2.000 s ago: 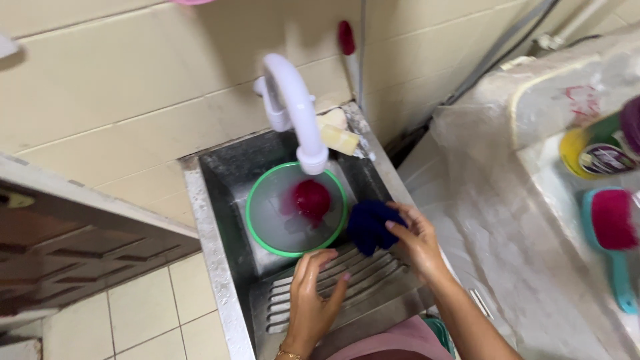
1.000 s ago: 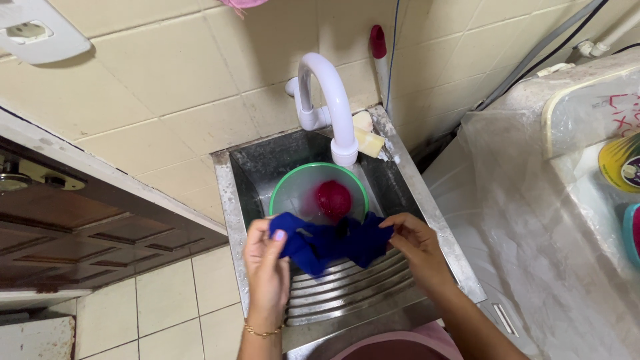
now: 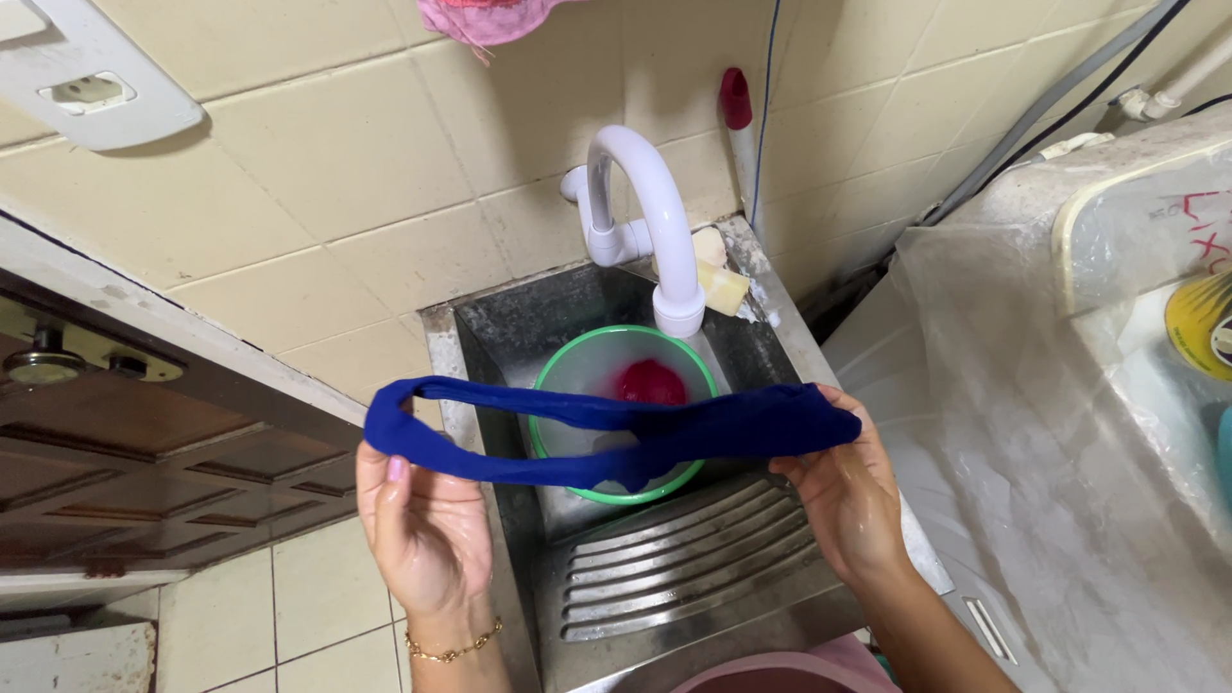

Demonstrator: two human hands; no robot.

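Observation:
A blue cloth garment (image 3: 741, 423) is stretched sideways between my two hands, above the sink. My left hand (image 3: 423, 529) grips its looped left end, and my right hand (image 3: 852, 491) holds the bunched right end. Below the cloth, a green-rimmed basin (image 3: 630, 332) of cloudy water stands in the metal sink (image 3: 496, 356), partly hidden by the garment. A red cloth item (image 3: 653, 383) lies in that water. The ribbed washboard (image 3: 688, 558) of the sink slopes nearer to me.
A white curved faucet (image 3: 654, 202) reaches over the sink. Yellowish soap bars (image 3: 720, 287) lie on the back right corner by a red-tipped handle (image 3: 735, 101). A pink tub (image 3: 780, 672) is at the front, a plastic-covered appliance (image 3: 1020, 433) at right, a wooden door (image 3: 192, 462) at left.
The blue cloth was bunched at my right hand two seconds ago, with my left hand apart from it. Both hands now hold it, raised and pulled out wide.

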